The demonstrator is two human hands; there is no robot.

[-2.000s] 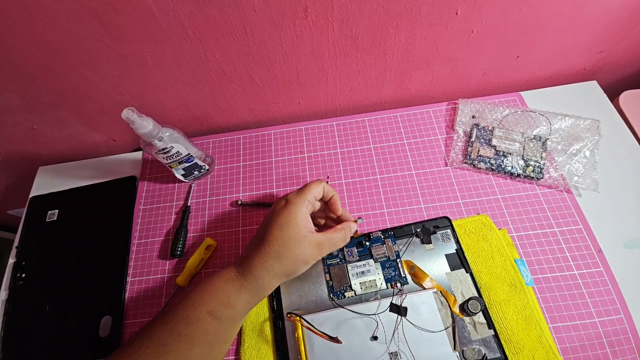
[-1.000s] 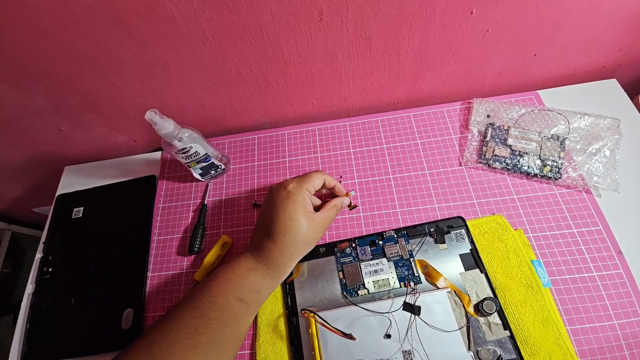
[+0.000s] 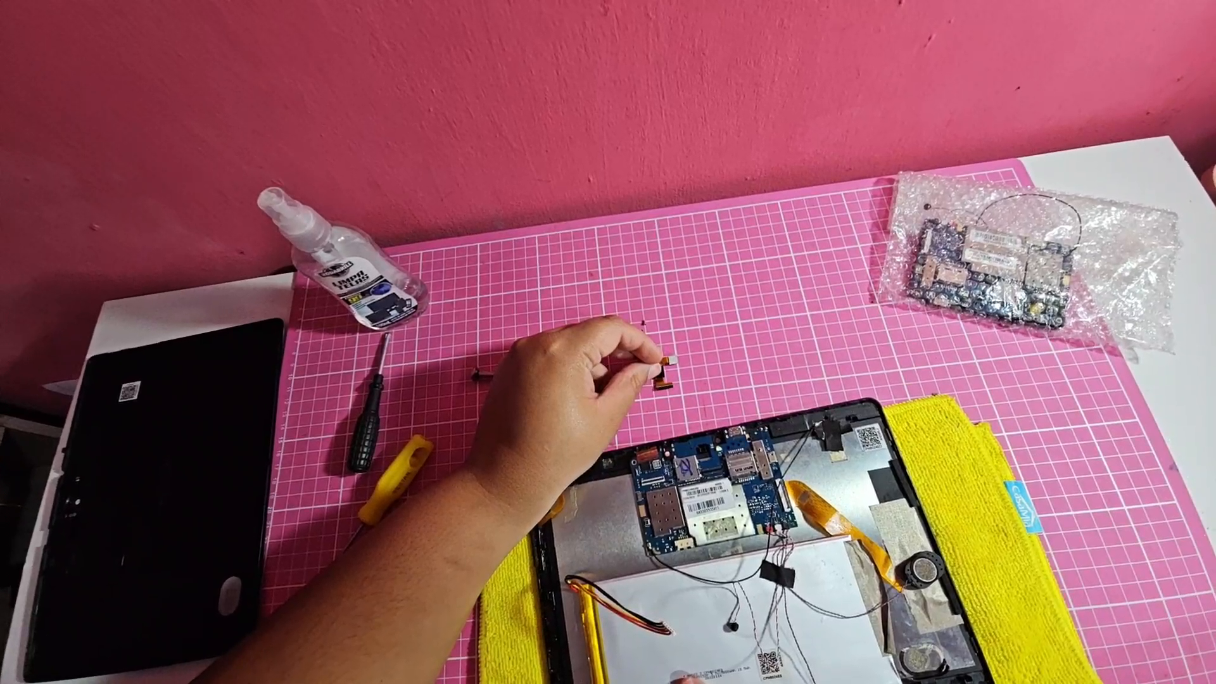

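Note:
My left hand (image 3: 570,389) pinches a small camera-like module on a short flex cable (image 3: 663,373) between thumb and index finger, over the pink mat. Below it lies an opened tablet (image 3: 594,518), its inside facing up. Mounted near the tablet's top edge is a blue circuit board (image 3: 712,489), with thin wires running over the white battery (image 3: 722,608). An orange flex cable (image 3: 841,522) curves to the right of the board. Only a fingertip, apparently of my right hand (image 3: 686,680), shows at the bottom edge, over the battery; the rest is out of view.
The tablet rests on a yellow cloth (image 3: 978,532). Left are a black screen panel (image 3: 161,494), a spray bottle (image 3: 356,275), a black screwdriver (image 3: 366,418) and a yellow-handled tool (image 3: 397,480). Another circuit board (image 3: 993,271) lies in bubble wrap (image 3: 1126,275) on the cutting mat (image 3: 779,275), back right.
My left hand has moved the small module away from the circuit board's top edge to over the mat beyond the tablet. A fingertip has appeared at the bottom edge.

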